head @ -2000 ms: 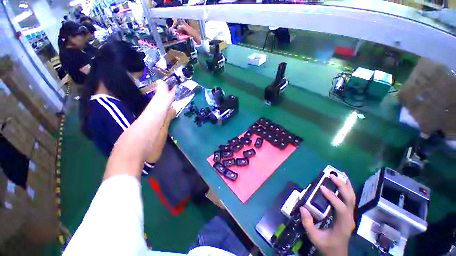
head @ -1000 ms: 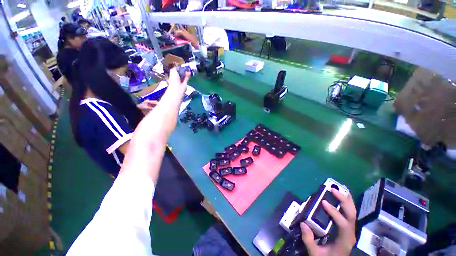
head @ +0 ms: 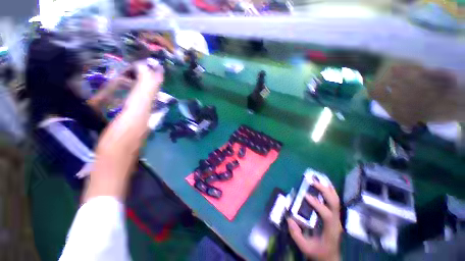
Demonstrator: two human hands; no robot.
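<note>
The frame is blurred. My right hand is at the lower right, its fingers around a silver-white face frame with a dark window. The frame is above the dark assembly jig, whose lower part is cut off by the picture's edge. My left hand is stretched far out to the upper left, beyond the part-built black units. It is small and blurred, and I cannot tell whether it holds anything.
Small black modules lie on a red mat left of the jig. A silver-and-black screw feeder stands at the right. A black unit stands upright farther back. A co-worker sits at the left, close to my left arm.
The view has shifted and blurred, so the bench appears farther left. My right hand still holds the face frame. My left arm is still stretched out; the small dark thing seen at that hand earlier is no longer clear.
</note>
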